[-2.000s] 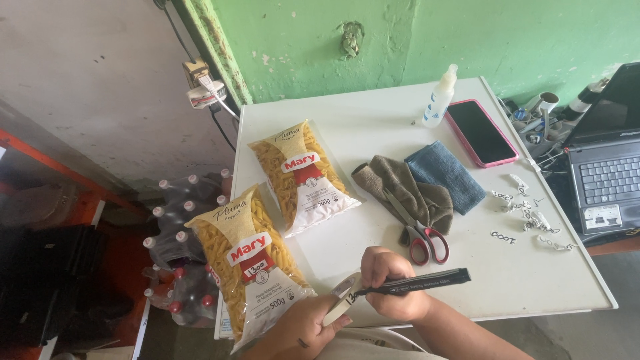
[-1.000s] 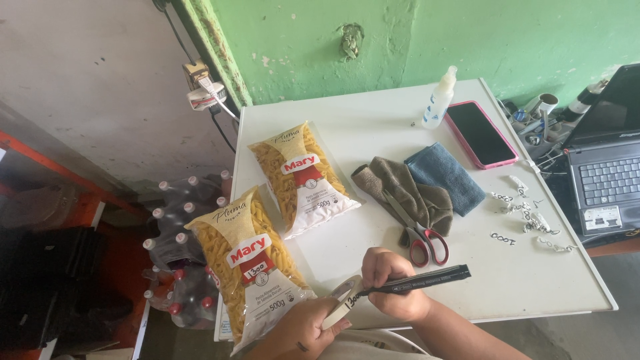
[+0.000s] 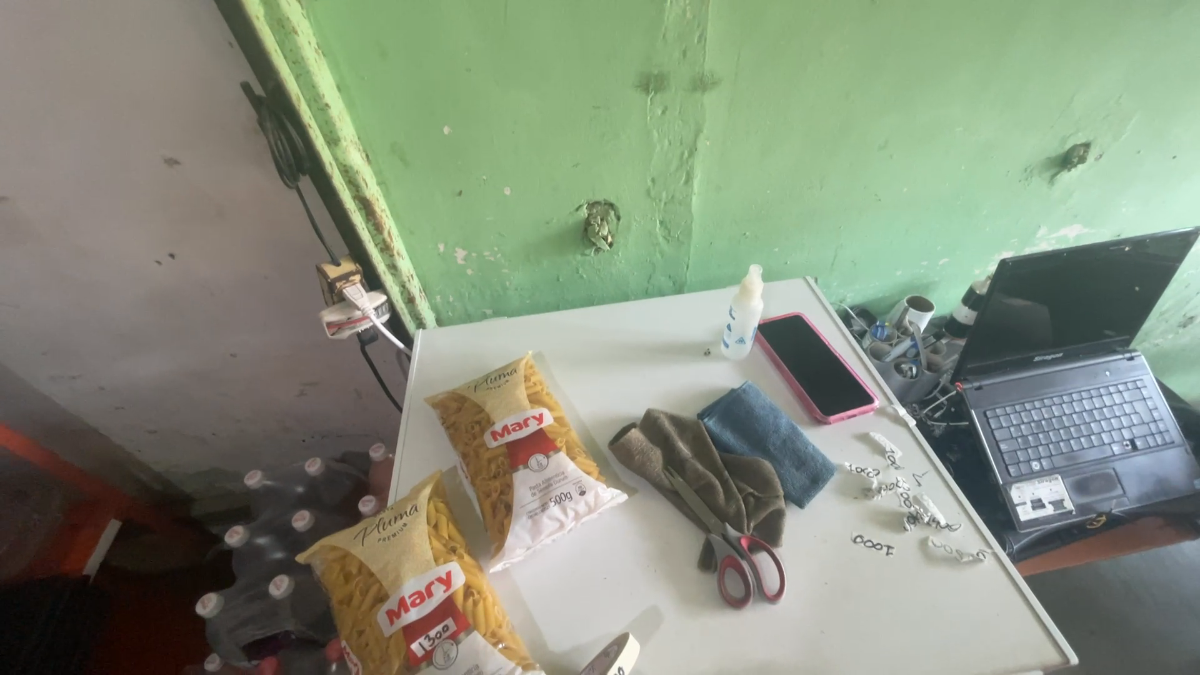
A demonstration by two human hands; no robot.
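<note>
Neither of my hands shows at this moment. The edge of a roll of white tape [image 3: 614, 653] with dark marks pokes in at the bottom edge, and what holds it is out of view. Left of it lies a bag of penne pasta [image 3: 427, 581] with a handwritten tag stuck on its red band. A second pasta bag [image 3: 525, 450] lies just behind. To the right, scissors with red and grey handles [image 3: 736, 558] rest partly on a crumpled brown cloth [image 3: 694, 469]. A folded blue cloth [image 3: 767, 442] touches the brown one.
On the white table [image 3: 600, 347] stand a small spray bottle [image 3: 742, 317] and a pink-cased phone [image 3: 817, 367]. Curled tape strips [image 3: 923, 511] with writing lie near the right edge. Beyond are an open laptop [image 3: 1078, 412] and a caddy [image 3: 905, 352]. Wrapped bottles [image 3: 272, 562] stand left, below.
The view has tilted upward, and both hands and the black marker have gone out of it. The tape roll shows only in part at the bottom edge.
</note>
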